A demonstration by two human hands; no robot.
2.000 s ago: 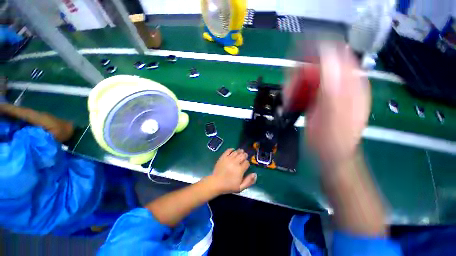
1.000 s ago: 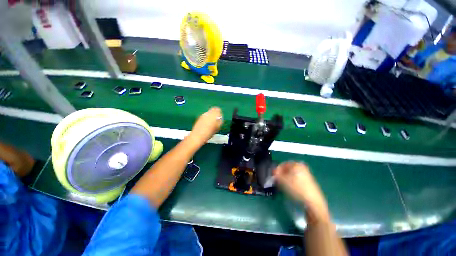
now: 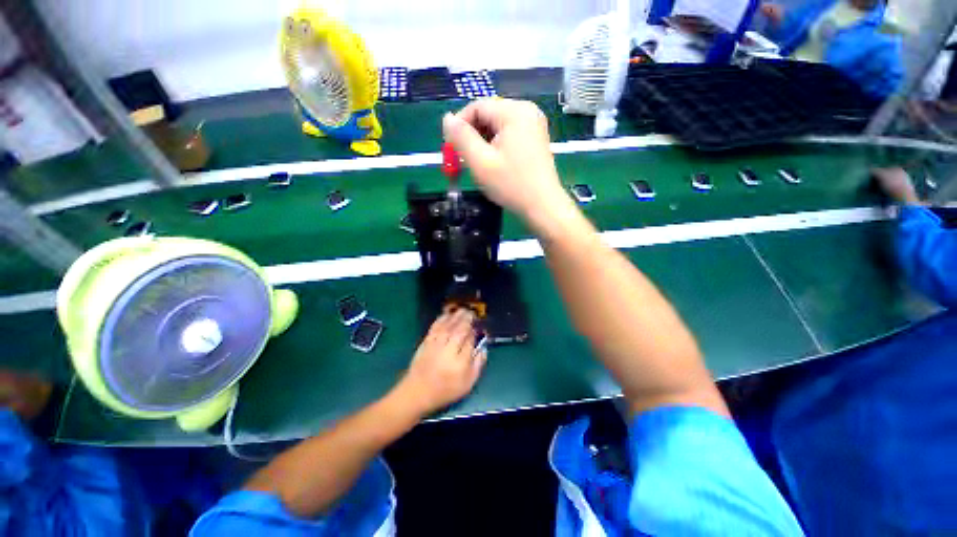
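Observation:
The black toggle press fixture (image 3: pixel 459 236) stands upright on its flat base in front of me. My right hand (image 3: pixel 506 147) is closed around the top of its red press handle (image 3: pixel 451 160), which points up. My left hand (image 3: pixel 446 359) is at the front of the base, fingertips over the orange-and-black nest (image 3: pixel 467 306), hiding most of it. A small pale edge shows beside the left fingers; I cannot tell whether they hold a unit. Two dark watch-like units (image 3: pixel 366 335) lie on the green worktop left of the fixture.
A pale yellow-green fan (image 3: pixel 173 330) stands at the left. More units (image 3: pixel 642 190) lie spaced along the conveyor belt (image 3: pixel 735 199). A yellow cartoon fan (image 3: pixel 331 79), a white fan (image 3: pixel 594 71) and black trays (image 3: pixel 735 100) stand on the far side. Other people's arms show at both sides.
My right hand has moved from beside the base up to the red handle. My left hand has come from behind the fixture's left side to the nest. The view has shifted right.

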